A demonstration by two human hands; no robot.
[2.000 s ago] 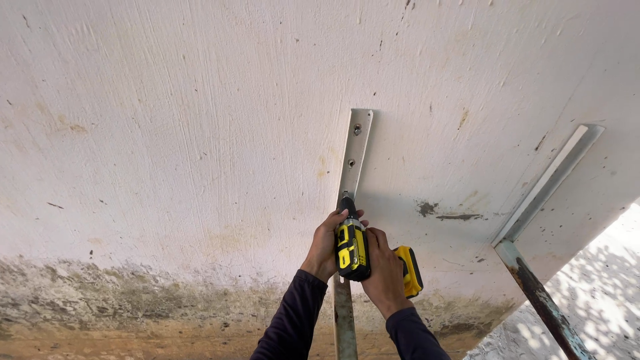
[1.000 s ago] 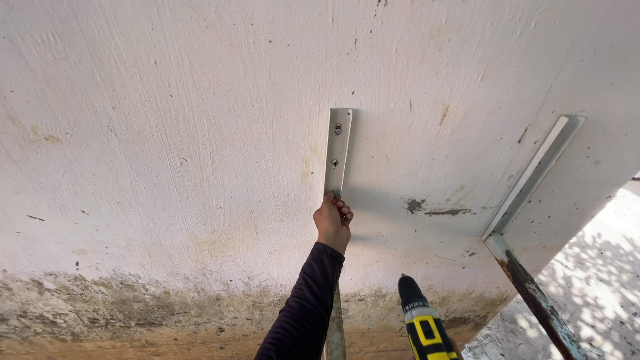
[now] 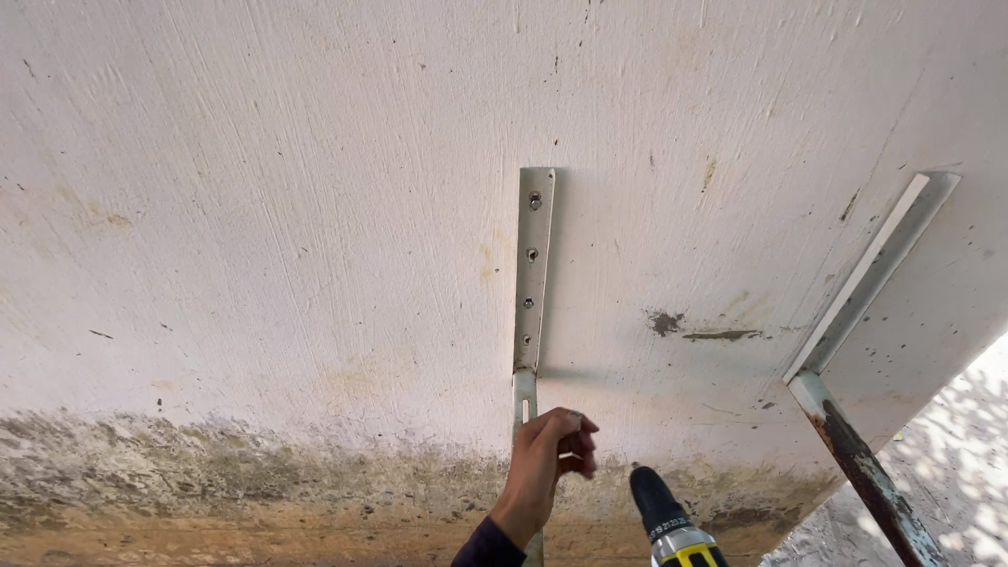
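An L-shaped metal bracket stands against the wall. A hex-head bolt sits in its top hole, and a smaller bolt head shows lower down. Below them the bracket's arm juts toward me. My left hand is beside this arm, its fingers curled and turned right; whether a small thing is between the fingertips I cannot tell. A yellow and black cordless drill points up at the bottom edge, right of my left hand. My right hand is out of view, as are the drill's grip and battery.
A second metal bracket is on the wall at the right, with a rusty arm reaching down. The white painted wall has chipped patches and a mouldy lower band. Sunlit ground lies beyond the wall's edge.
Both hands were on the drill at the bracket; then the drill moved away to the lower right. My left hand touched the bracket's lower part and has since come down off it.
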